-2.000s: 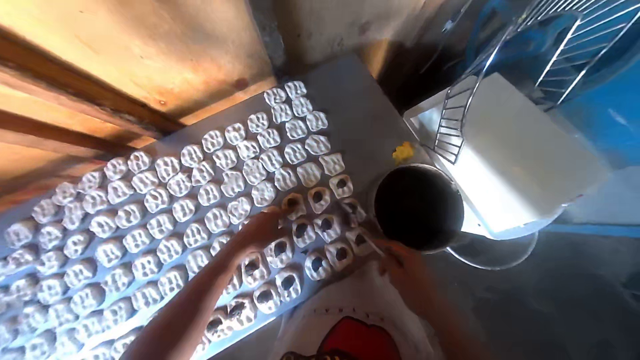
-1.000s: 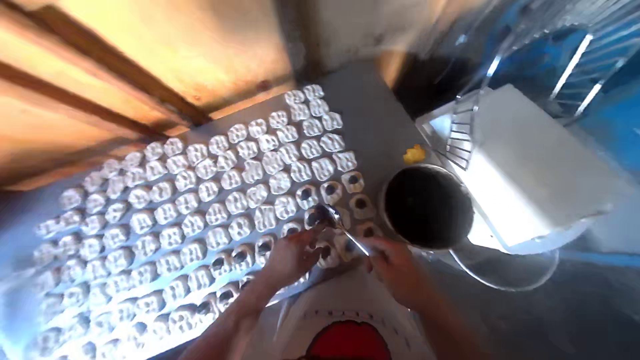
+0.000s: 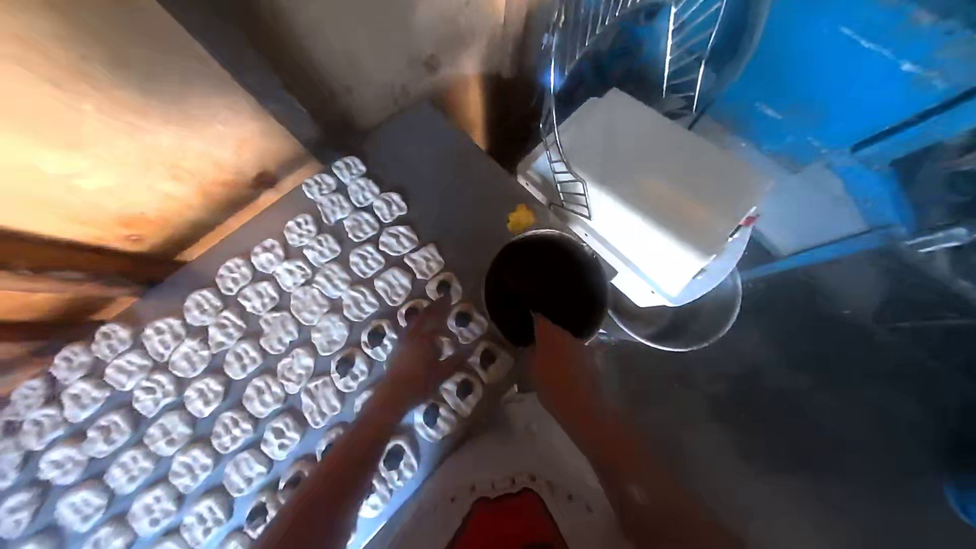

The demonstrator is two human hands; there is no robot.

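Rows of small white dough pieces (image 3: 278,332) lie on a grey board (image 3: 427,171). Several toward the right edge have a dark filling in the middle, such as one dough piece (image 3: 467,323). My left hand (image 3: 418,357) is over these filled pieces, fingers spread and pointing at the upper ones. Into the round pot (image 3: 546,284) with dark contents reaches my right hand (image 3: 555,347); its fingers are lost in the dark, and whether it holds the spoon cannot be seen.
A small yellow thing (image 3: 521,219) lies on the board beside the pot. Right of the pot are a white box (image 3: 656,191), a transparent round bowl or lid (image 3: 686,316) and a metal wire rack (image 3: 564,179). A wooden wall (image 3: 114,91) borders the board's far side.
My right hand has moved from the dough pieces, where it held a spoon, into the pot. My left hand stays over the filled pieces, its fingers now spread. The view has turned.
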